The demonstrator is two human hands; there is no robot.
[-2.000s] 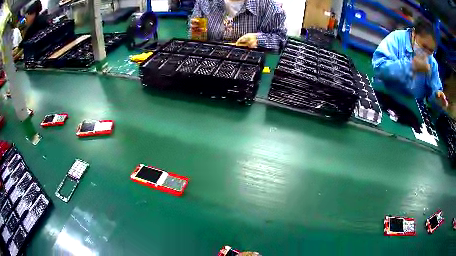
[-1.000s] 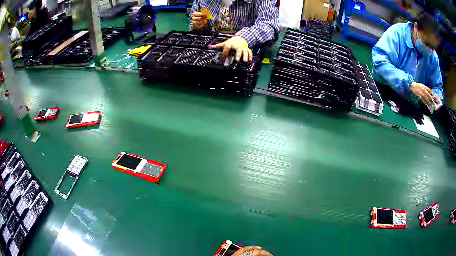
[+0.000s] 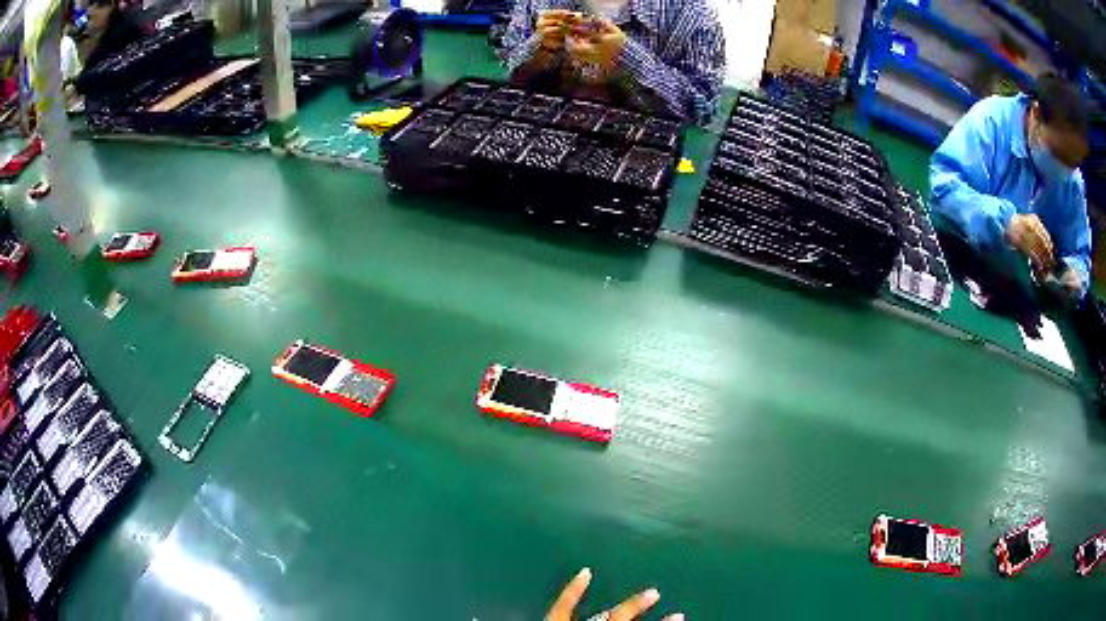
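Observation:
A red keypad phone (image 3: 549,403) lies flat on the green surface in front of me, its black screen to the left and pale keypad end to the right. Another red phone (image 3: 334,376) lies to its left. My right hand (image 3: 610,603) shows only as spread fingertips at the bottom edge, below the nearer phone and apart from it. It appears empty; a small pale ring or cover shows on one finger. The palm is cut off. My left hand is out of the picture.
A silver-grey front housing (image 3: 204,406) and a black parts tray (image 3: 61,467) lie at left. More red phones lie far left and at right (image 3: 918,545). Stacked black trays (image 3: 534,158) stand beyond, before two seated people. A metal post (image 3: 278,73) stands at far left.
The phone partly seen beside my hand at the bottom edge is gone from there; one now lies in the middle. My fingers are now spread. The other phones have shifted left relative to the tray stacks.

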